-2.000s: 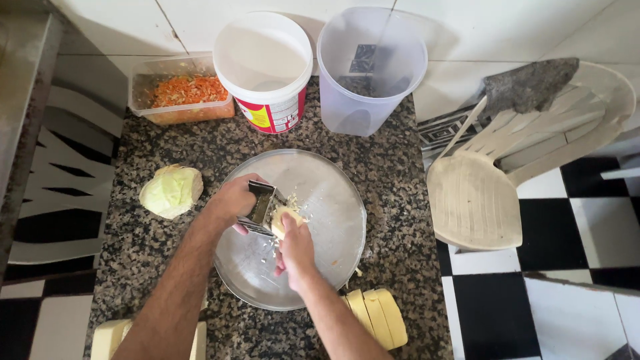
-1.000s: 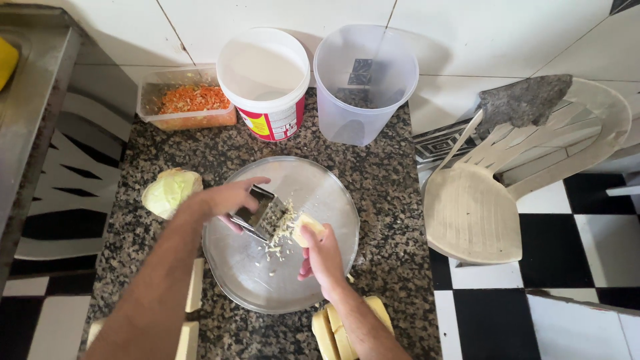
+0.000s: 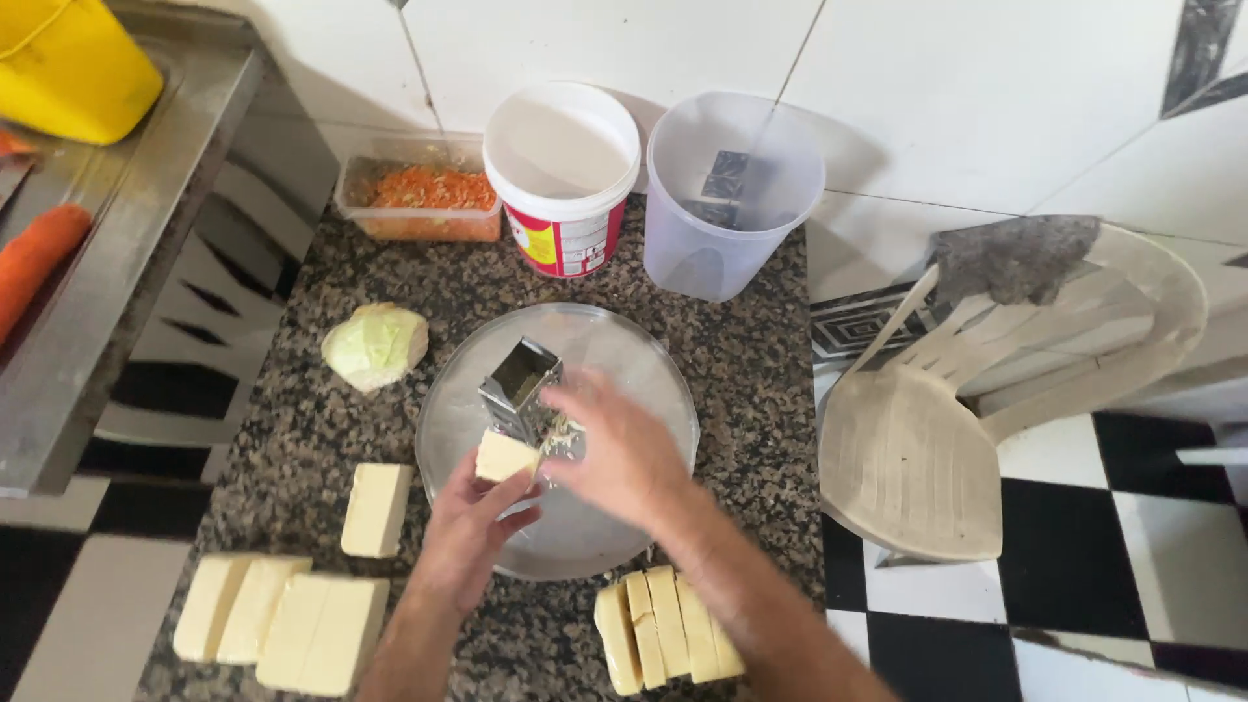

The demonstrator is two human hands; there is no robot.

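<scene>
My left hand [image 3: 478, 522] holds a block of pale cheese [image 3: 507, 455] by its lower edge, over the near left part of a round metal tray [image 3: 585, 551]. Just beyond the block, a metal box grater [image 3: 522, 388] stands on the tray, tilted, its hollow end toward me. My right hand [image 3: 614, 444] is beside the grater with fingers spread and blurred; nothing shows in its grasp. Grated shreds [image 3: 563, 434] lie partly hidden behind its fingers. Cut cheese blocks [image 3: 322, 634] rest at the near left, a single block [image 3: 376, 509] beyond them, and cheese slices [image 3: 666, 629] under my right forearm.
Half a cabbage [image 3: 376, 347] lies left of the tray. Along the wall stand a plastic container of grated carrot [image 3: 429, 195], a white bucket [image 3: 563, 166] and a translucent bin [image 3: 726, 195]. A plastic chair [image 3: 912, 458] is at right; a metal counter with a carrot [image 3: 39, 258] is at left.
My left hand has let go of the grater and now holds a cheese block. My right hand, which held a cheese piece, is now spread beside the grater. The view has shifted left.
</scene>
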